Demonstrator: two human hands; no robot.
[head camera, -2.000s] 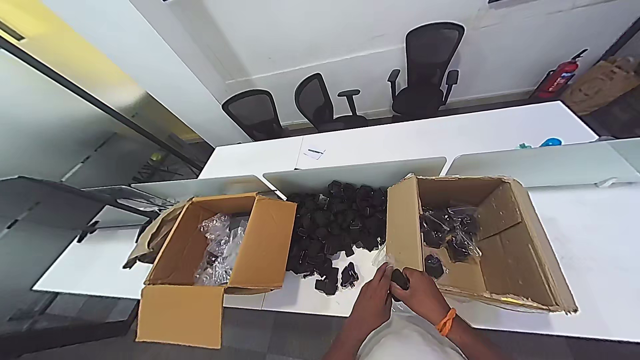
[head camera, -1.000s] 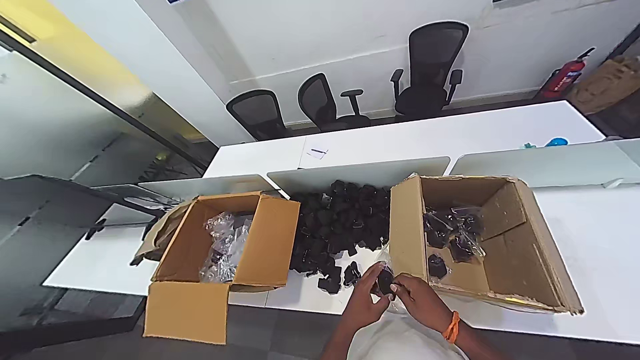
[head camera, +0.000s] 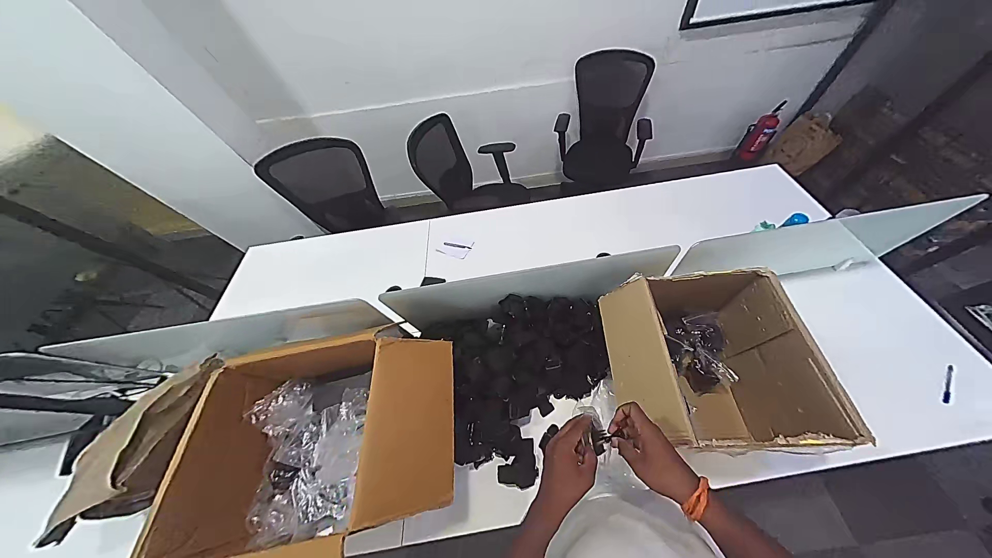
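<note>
My left hand (head camera: 570,459) is closed around a small black part (head camera: 597,439) at the table's front edge, just left of the right-hand carton. The fingertips of my right hand (head camera: 642,448) pinch the same part's right side; an orange band circles that wrist. Clear plastic (head camera: 601,403) shows just behind my fingers. A large heap of black parts (head camera: 535,349) lies between the two cartons, with a few loose pieces (head camera: 518,465) at its front. What the black parts are, I cannot tell.
At left an open cardboard box (head camera: 411,434) holds crumpled clear plastic bags (head camera: 310,457). The right-hand open cardboard box (head camera: 806,372) holds bagged dark items (head camera: 701,349). Low glass dividers (head camera: 542,283) stand behind. A pen (head camera: 948,384) lies at far right.
My hands have moved apart a little, and the black part now shows between them. The view has shifted, bringing the pen at far right into sight.
</note>
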